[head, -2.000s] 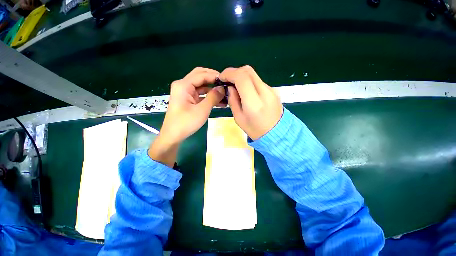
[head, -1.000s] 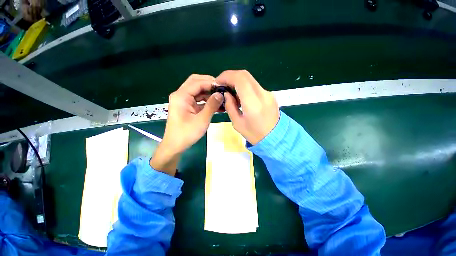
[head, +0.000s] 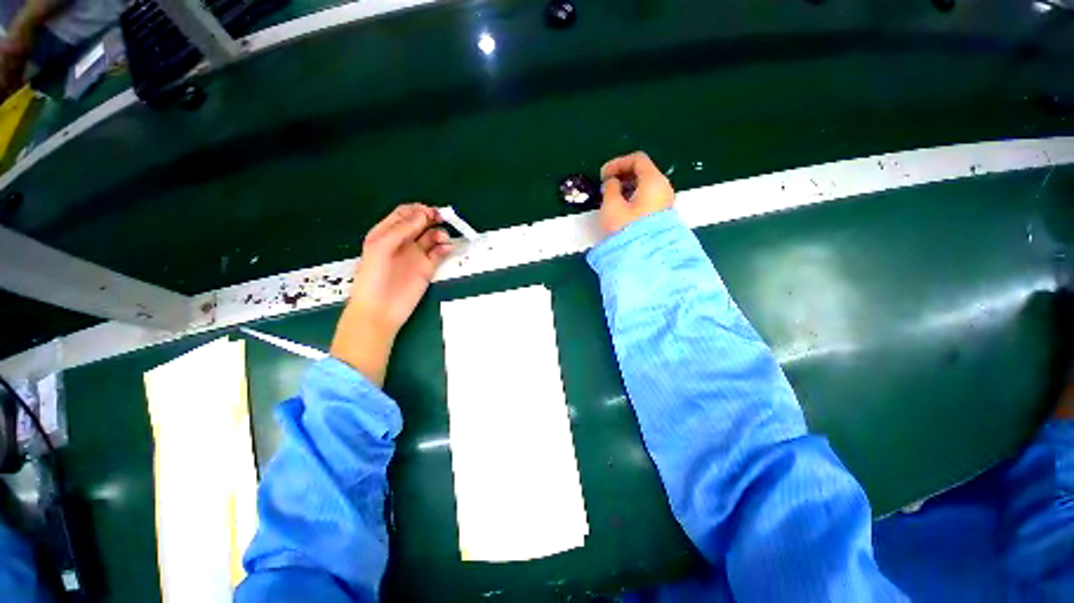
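My left hand [head: 400,253] is over the white rail and holds a small white strip [head: 458,223] at its fingertips, probably adhesive tape or a label. My right hand [head: 634,194] is at the belt side of the rail with curled fingers. A small round black unit [head: 577,190] with a pale, shiny centre is on the dark green belt, just left of my right fingertips. Whether these fingers touch it or hold anything is unclear. A tall white sheet stack [head: 512,424] lies on the green bench in front of me, below and between my hands.
A second sheet stack [head: 200,471] lies at left, partly behind my left sleeve. A thin white stick [head: 283,344] lies near the rail [head: 530,239]. More black units, including one at the top [head: 561,13], ride the belt. A white post stands at left. A neighbour's blue sleeve shows at right.
My hands have moved apart from working together on the black unit. The unit is now by my right hand over the belt, and a white strip shows in my left. The view has shifted.
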